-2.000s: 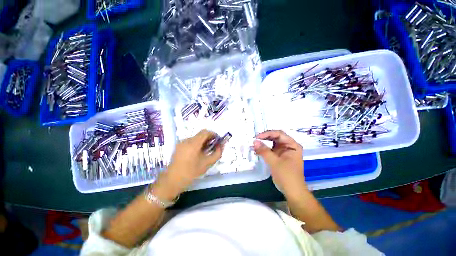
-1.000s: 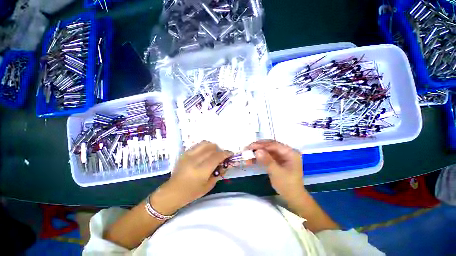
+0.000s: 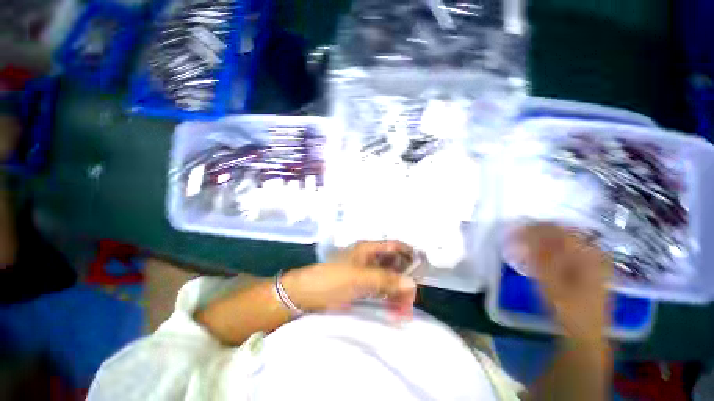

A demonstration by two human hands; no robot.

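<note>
My left hand [image 3: 368,274] is closed around a few small dark and silver pieces at the near edge of the centre tray [image 3: 332,247]. My right hand [image 3: 557,254] is blurred over the near left part of the right tray [image 3: 699,227]; whether it holds anything cannot be told. Collared stems [image 3: 638,196] lie loose in the right tray. White plastic sleeves and silver tubes lie in the centre tray, washed out by glare. Assembled pieces [image 3: 293,153] lie in the left tray [image 3: 174,184].
A clear plastic bag [image 3: 430,39] of silver tubes is behind the centre tray. Blue parts bins [image 3: 231,59] stand at the back left. Stacked trays [image 3: 513,294] are under the right tray. Part of another person shows at the far left edge.
The view has turned, so the trays sit further right. My right hand has left my left hand and moved right to the right tray. The white piece between the hands no longer shows.
</note>
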